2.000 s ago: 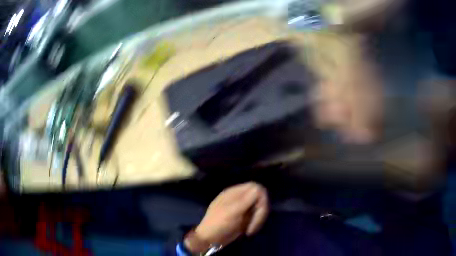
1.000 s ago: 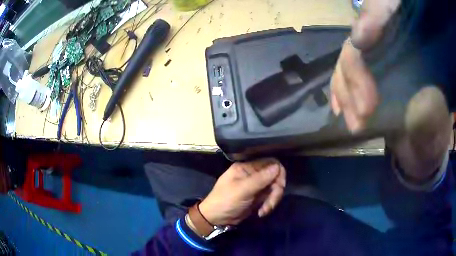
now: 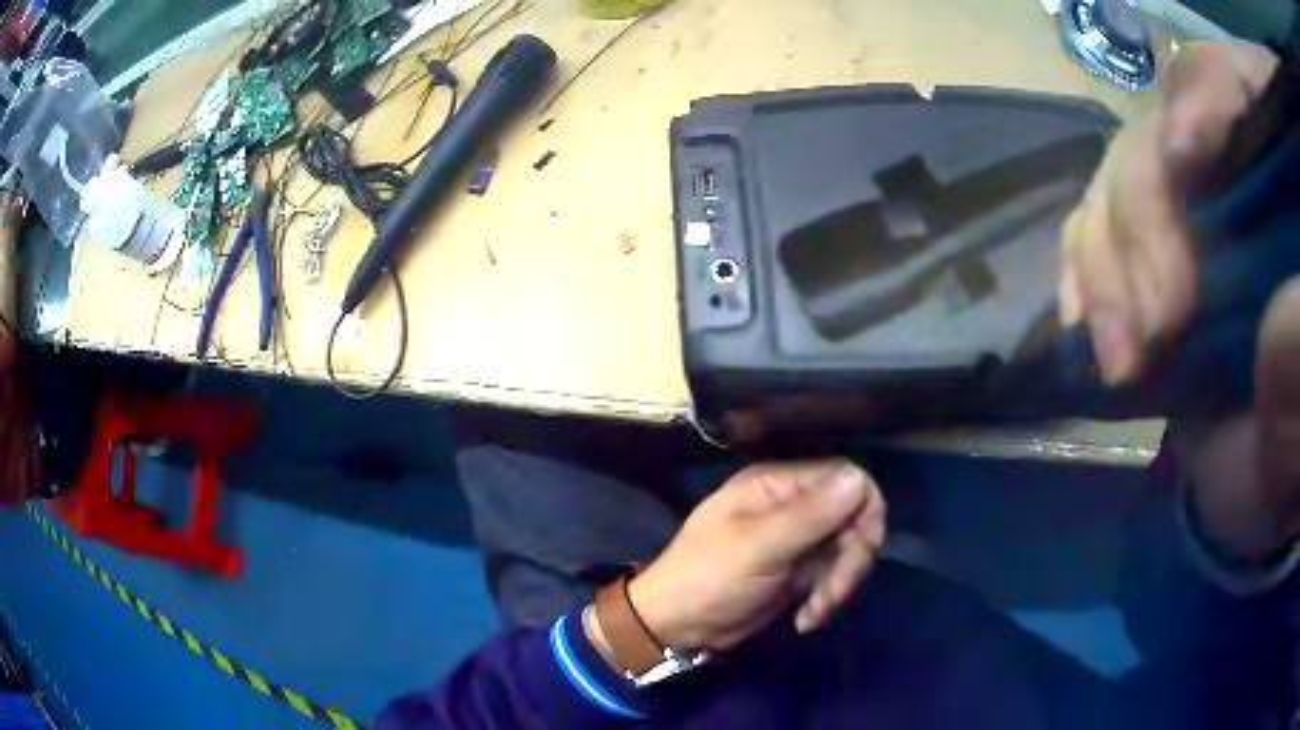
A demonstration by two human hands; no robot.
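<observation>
The black speaker cabinet (image 3: 884, 357) lies on the bench's front edge, its microphone-shaped recess up and its port panel (image 3: 717, 235) at the left end. My left hand (image 3: 756, 549), with a brown-strapped watch, is below the near edge of the cabinet, palm side partly up, fingers loosely curled, with nothing visible in it. My right hand (image 3: 1233, 428) is blurred at the right edge, behind its pale-edged cuff; its fingers and any held thing cannot be made out. Another hand (image 3: 1133, 271), seemingly another person's, is over the cabinet's right end.
A wired microphone (image 3: 449, 171) lies left of the cabinet. Further left are blue-handled cutters (image 3: 240, 278), green circuit board scraps (image 3: 257, 121) and a white bottle (image 3: 136, 221). A round speaker driver (image 3: 1105, 40) is at the back right. A red stool (image 3: 157, 485) stands below.
The view has steadied and shifted, so the bench things appear further right. The hand over the cabinet is nearer its right end. My left hand keeps much the same pose near the cabinet.
</observation>
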